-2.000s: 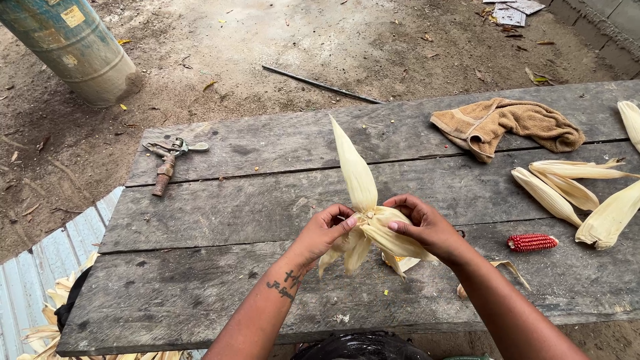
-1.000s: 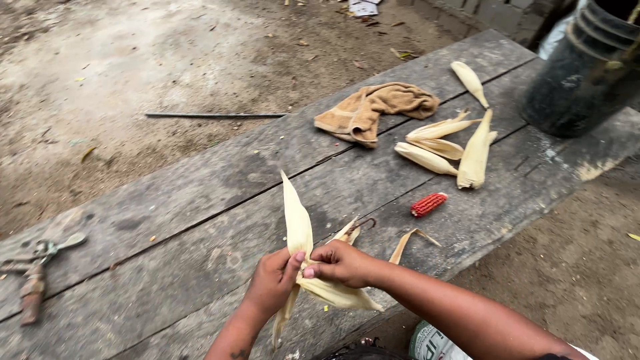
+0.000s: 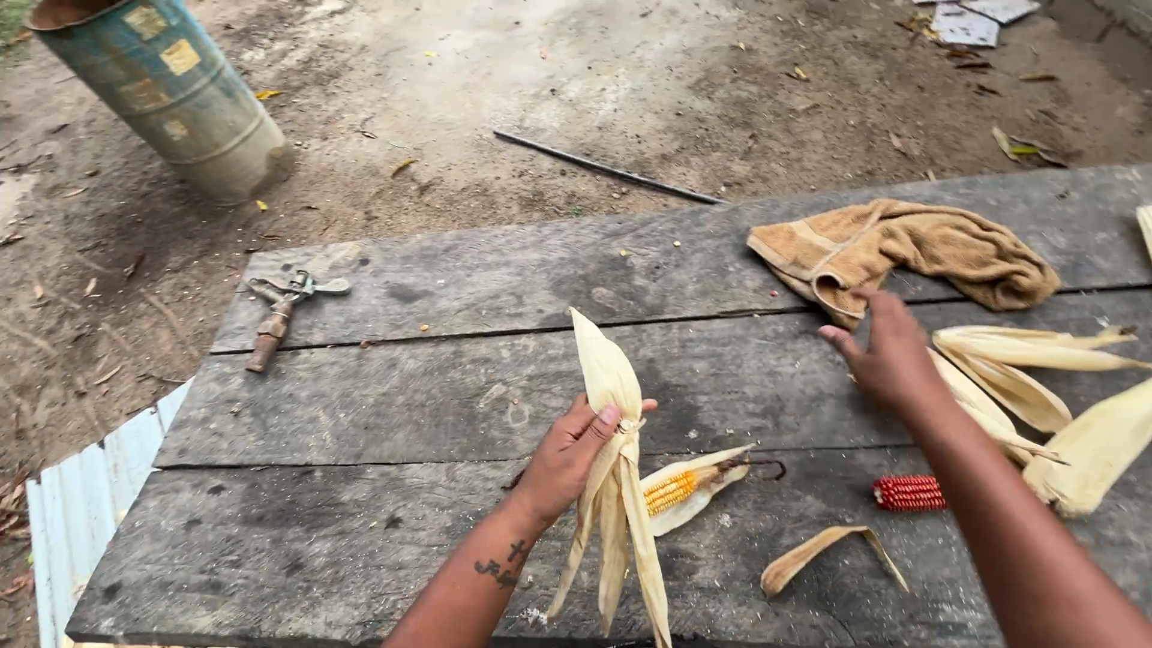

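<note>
My left hand (image 3: pixel 576 450) pinches a bundle of pale dried corn husks (image 3: pixel 612 382) at its gathered middle, one tip pointing up and several strips hanging down. Behind the strips lies a partly husked ear of yellow corn (image 3: pixel 670 492). My right hand (image 3: pixel 886 355) is off the bundle, fingers apart, at the near edge of a brown towel (image 3: pixel 945 247); whether it touches the cloth I cannot tell. Beneath my right forearm is a piece of red corn cob (image 3: pixel 909 492), partly hidden. More dried husks (image 3: pixel 1093 445) lie to the right, and a curled husk strip (image 3: pixel 823 549) lies nearer me.
The weathered plank table (image 3: pixel 405 396) carries a rusty metal tool (image 3: pixel 279 319) at its far left corner. Beyond the table are a blue metal drum (image 3: pixel 180 99) and a thin dark rod (image 3: pixel 607 168) on the dirt. Corrugated sheet metal (image 3: pixel 85 504) lies at the lower left.
Both hands were on the husk bundle; my right hand has let go and moved right and away, toward the towel. The view swung right and came back.
</note>
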